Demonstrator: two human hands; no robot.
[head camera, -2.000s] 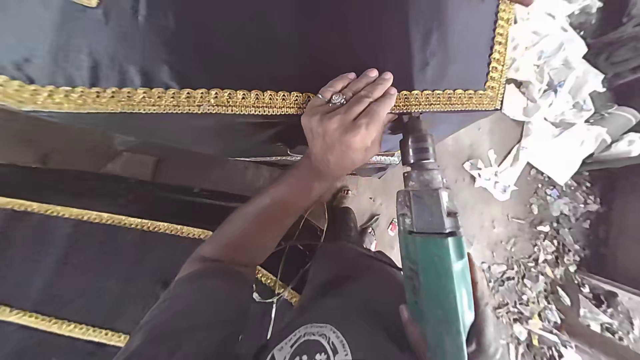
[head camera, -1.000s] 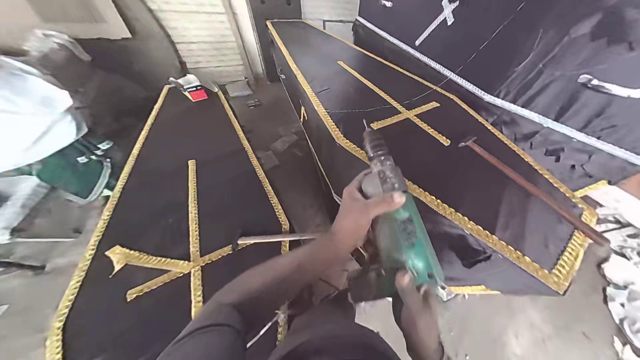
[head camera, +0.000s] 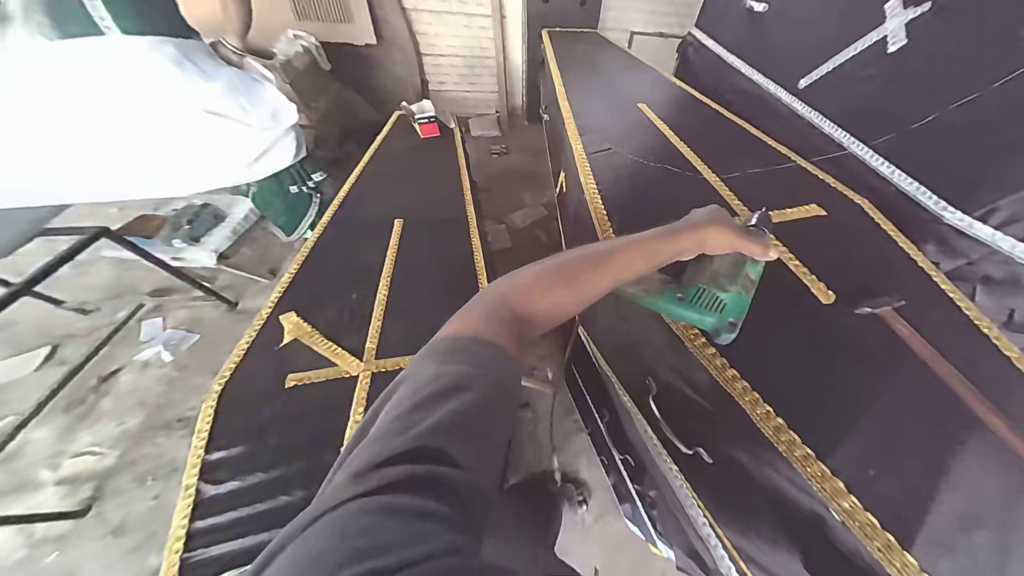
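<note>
My left hand (head camera: 724, 232) holds a green power drill (head camera: 704, 300) around its front part, over a dark cloth-covered coffin (head camera: 768, 352) on the right. That coffin bears gold braid along its edges and a gold braid cross (head camera: 696, 160) on its lid; the drill overlaps part of this cross. A hammer (head camera: 952, 372) with a wooden handle lies on the same lid, to the right of the drill. Left of my arm is a second dark coffin (head camera: 320, 432) with gold edging and a gold cross (head camera: 380, 320). My right hand is out of view.
A small red and white box (head camera: 428, 126) sits at the second coffin's far end. A person in white and green clothing (head camera: 144, 120) is at the upper left, above a black metal frame (head camera: 104, 232). A dark coffin with white trim (head camera: 864, 136) stands at the upper right.
Both hands were on the drill one second ago; now only my left hand is seen on it, extended farther out over the right coffin. The view has swung widely since two seconds ago.
</note>
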